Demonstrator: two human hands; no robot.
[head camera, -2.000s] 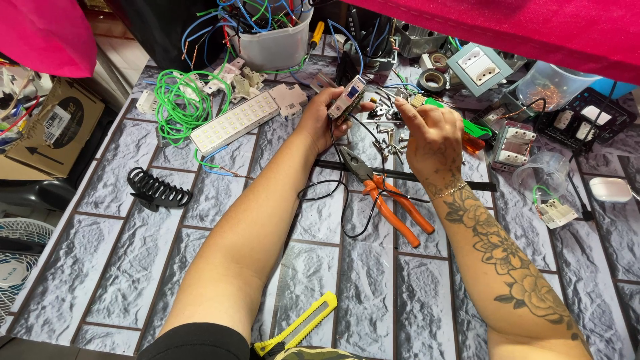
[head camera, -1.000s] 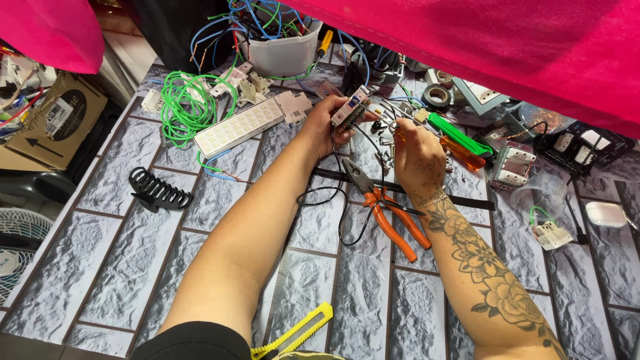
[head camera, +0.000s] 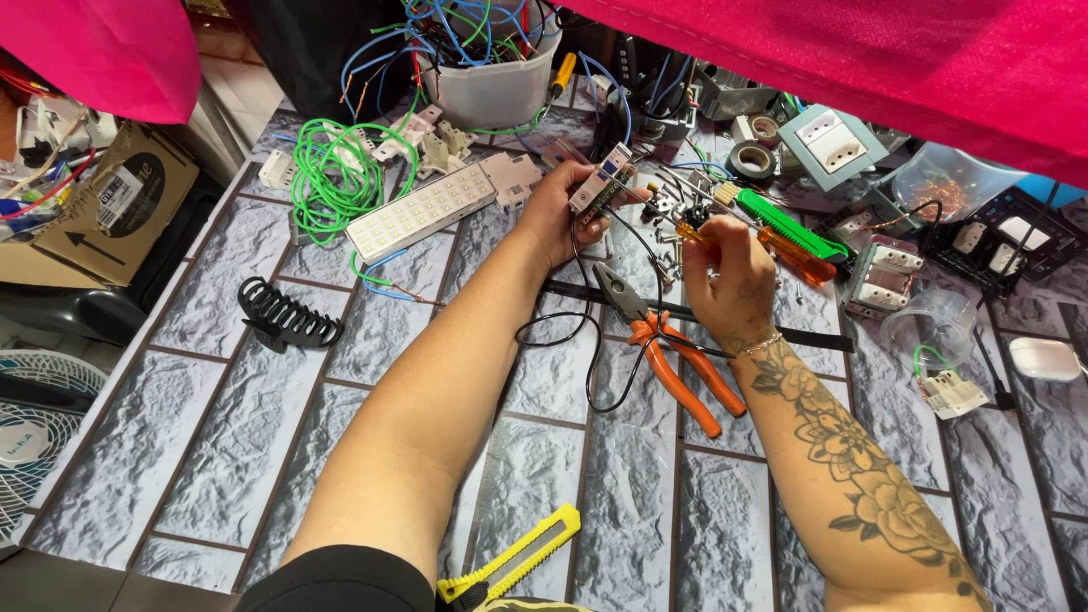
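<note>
My left hand (head camera: 565, 208) holds up a small electronic module (head camera: 602, 183) with a circuit board, and a thin black cable (head camera: 592, 319) hangs from it to the table. My right hand (head camera: 727, 263) grips a small screwdriver by its amber handle (head camera: 699, 241); its shaft points toward the module, and I cannot tell if the tip touches it. Below the hands lie combination pliers with orange handles (head camera: 680, 365), jaws toward the module. Loose screws and small metal parts (head camera: 670, 255) lie between the hands. A yellow snap-off knife (head camera: 518, 552) rests near my body.
Left: a coil of green wire (head camera: 336, 183), an LED light panel (head camera: 422, 211), a black hair claw (head camera: 287, 314). Behind stands a white tub of wires (head camera: 493, 89). Right: a green cutter (head camera: 786, 223), an orange-handled screwdriver (head camera: 795, 255), socket modules (head camera: 884, 276), a clear cup (head camera: 926, 327). Pink cloth (head camera: 892, 68) overhangs the back.
My right hand has moved a little away from the module, and the amber screwdriver handle now shows in its fingers. The left hand still holds the module.
</note>
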